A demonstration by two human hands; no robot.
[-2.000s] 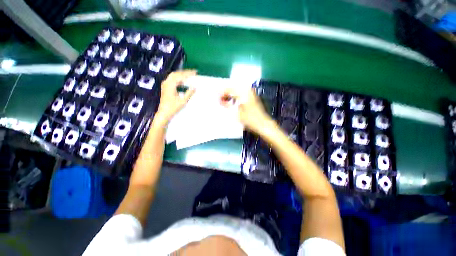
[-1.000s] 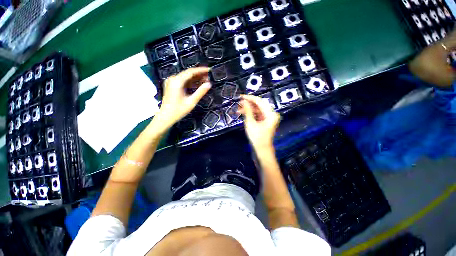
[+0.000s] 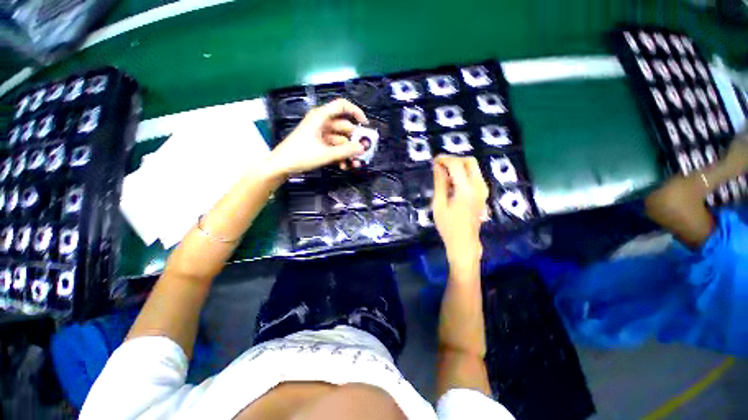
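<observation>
My left hand holds a silver-white square housing with a dark round centre between thumb and fingers, above the black work tray. My right hand is over the tray's right part, fingers bent down and fingertips close together near the housings; whether it holds anything cannot be told. The tray's right columns hold silver housings. Its left columns show pockets without silver parts.
White paper sheets lie left of the tray on the green bench. Stacked filled trays are at far left. A person's arm in blue reaches another filled tray at right. A black tray is below the bench.
The view has shifted from the paper sheets to the work tray. A housing now shows in my left hand, where none was visible earlier. My right hand has moved over the filled columns.
</observation>
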